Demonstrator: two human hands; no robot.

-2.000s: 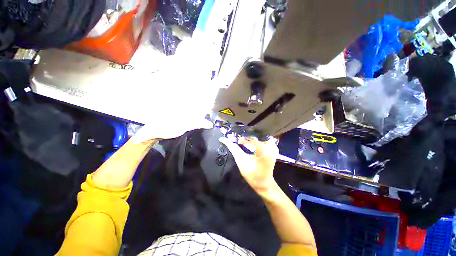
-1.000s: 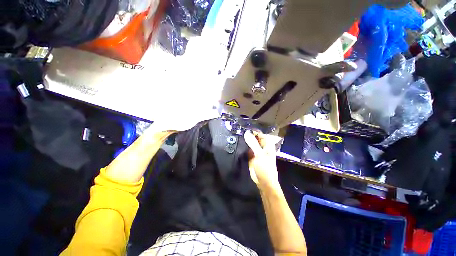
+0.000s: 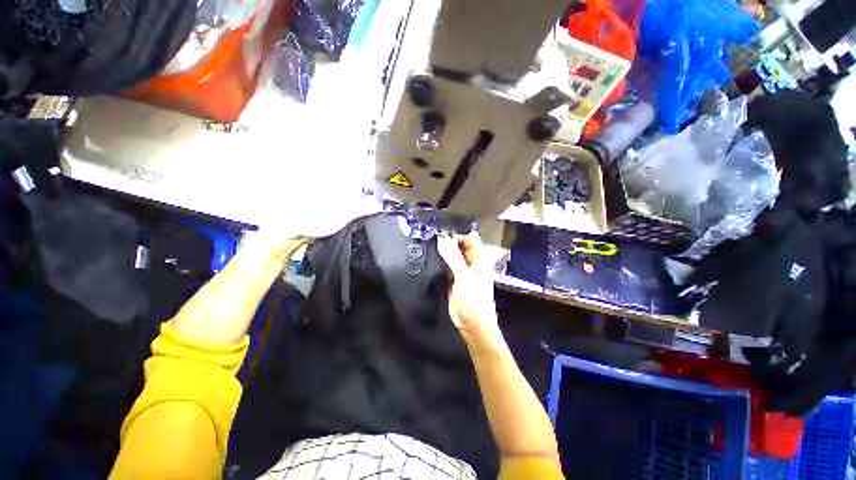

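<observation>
The button-sewing machine [image 3: 441, 150] stands in the middle, its beige head over the small shiny button clamp [image 3: 420, 225]. A black garment [image 3: 375, 347] hangs from under the clamp over the lap. Dark buttons [image 3: 415, 256] show on the cloth just below the clamp. My right hand [image 3: 466, 272] has its fingertips together at the clamp's right side, at the cloth edge; what they pinch is too small to tell. My left hand [image 3: 310, 220] lies at the cloth's left edge, washed out by glare, its fingers not clear.
A button tray [image 3: 569, 192] with dark discs sits right of the head, with a control panel [image 3: 593, 80] behind it. Yellow snips [image 3: 593, 247] lie on the dark mat. Clear plastic bags [image 3: 695, 169] are at the right, a blue crate [image 3: 648, 412] below right, and an orange-red container [image 3: 221, 89] at the left.
My right hand's fingers have drawn closer together at the clamp. The view has shifted, so the machine head appears further left and the button tray and control panel show more.
</observation>
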